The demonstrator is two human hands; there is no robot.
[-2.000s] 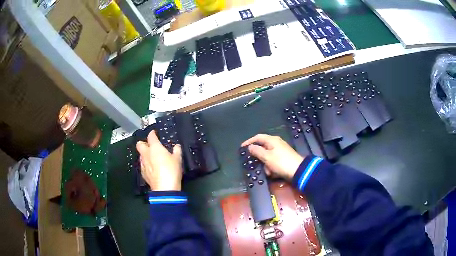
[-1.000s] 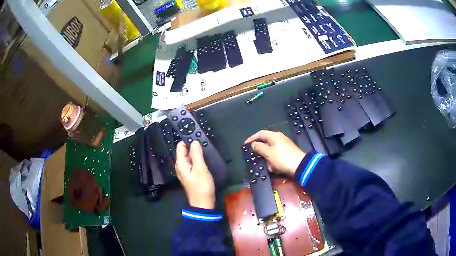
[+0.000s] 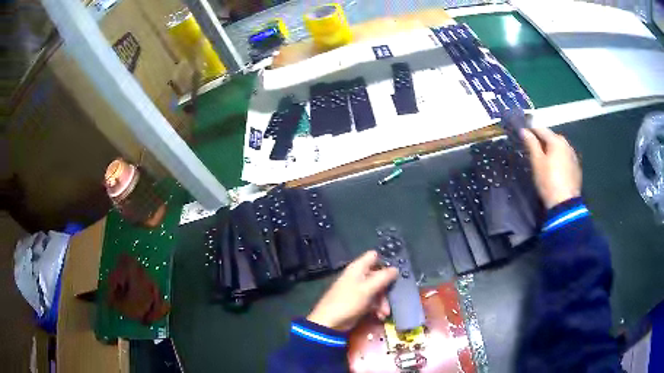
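My left hand (image 3: 356,290) holds a black remote control (image 3: 405,291) by its side, buttons up, over the yellow contact part (image 3: 405,336) of the reddish-brown test fixture (image 3: 448,320). My right hand (image 3: 555,166) holds another remote (image 3: 515,122) at its upper end, over the back of the fanned pile of remotes (image 3: 473,233) at right. A dark row of remotes (image 3: 273,244) lies at left, some on edge.
A white printed cardboard sheet (image 3: 437,87) with several black remotes lies behind the mat. Thin green batteries (image 3: 392,175) lie below its edge. At left are a jar with an orange-pink lid (image 3: 120,177) and a brown cloth (image 3: 135,290). A plastic bag (image 3: 650,164) is far right.
My right hand has left the fixture with a remote and moved to the right pile. My left hand has brought its remote from the left row onto the fixture. The view has shifted.
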